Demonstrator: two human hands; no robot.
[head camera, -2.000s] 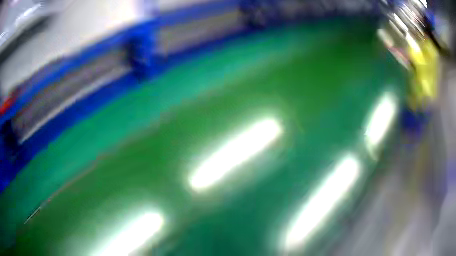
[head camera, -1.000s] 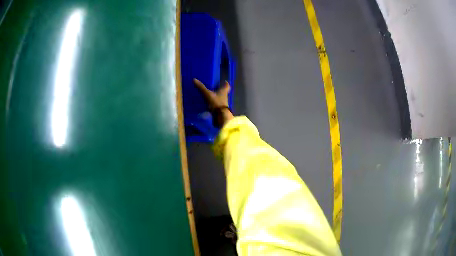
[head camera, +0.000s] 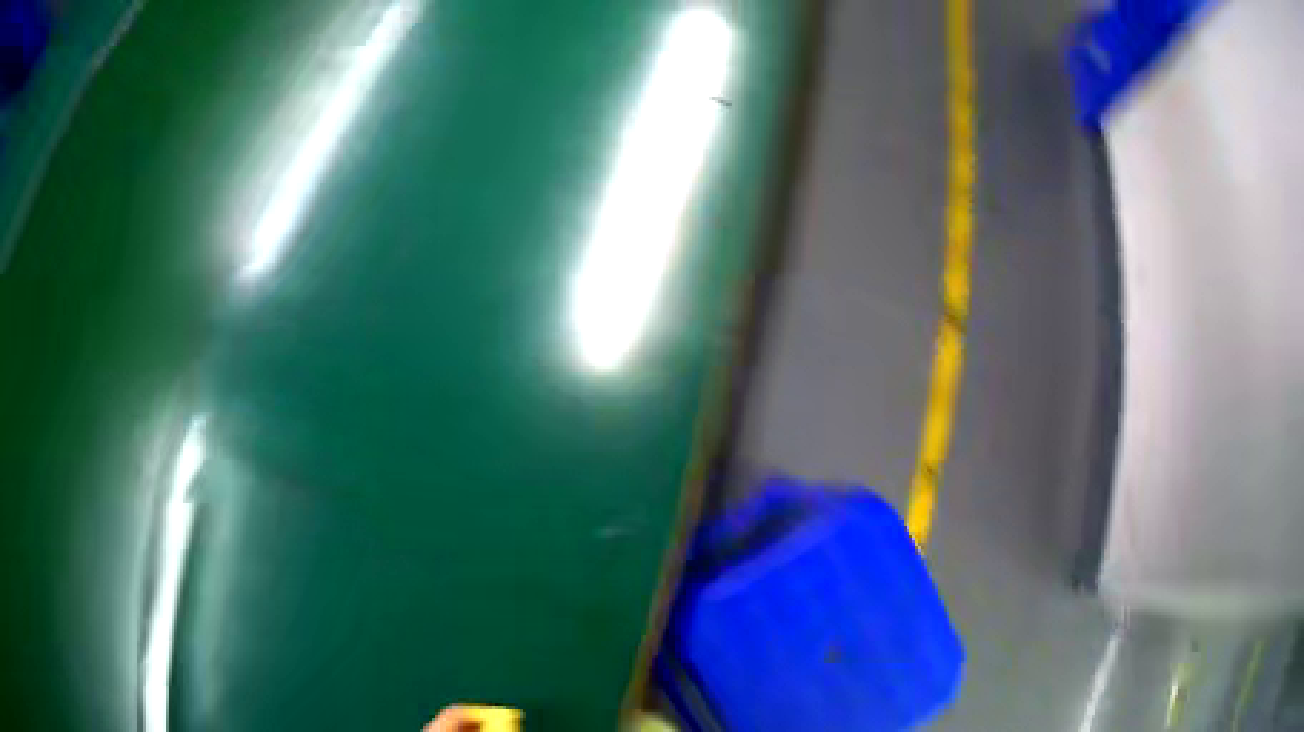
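Observation:
A blue plastic stool (head camera: 822, 622) stands at the bench's right edge, in the lower part of the view, with its broad flat face showing. At the bottom edge, over the green bench, a sliver of what looks like my left hand (head camera: 472, 719) shows, with a yellow cover on a fingertip. The rest is cut off, so its grip is hidden. A small pale yellow bit shows at the bottom by the bench edge, too little to identify. My right hand cannot be made out.
The long shiny green bench (head camera: 429, 429) fills the left and middle, with lamp reflections on it. Right of it is the grey floor with a yellow line (head camera: 950, 329). A large pale surface with a dark edge (head camera: 1201, 329) stands at the far right, with a blue object above.
The view has swung, and the stool now appears lower and further right. The yellow-sleeved arm reaching to the stool has gone from view. A covered fingertip has appeared at the bottom.

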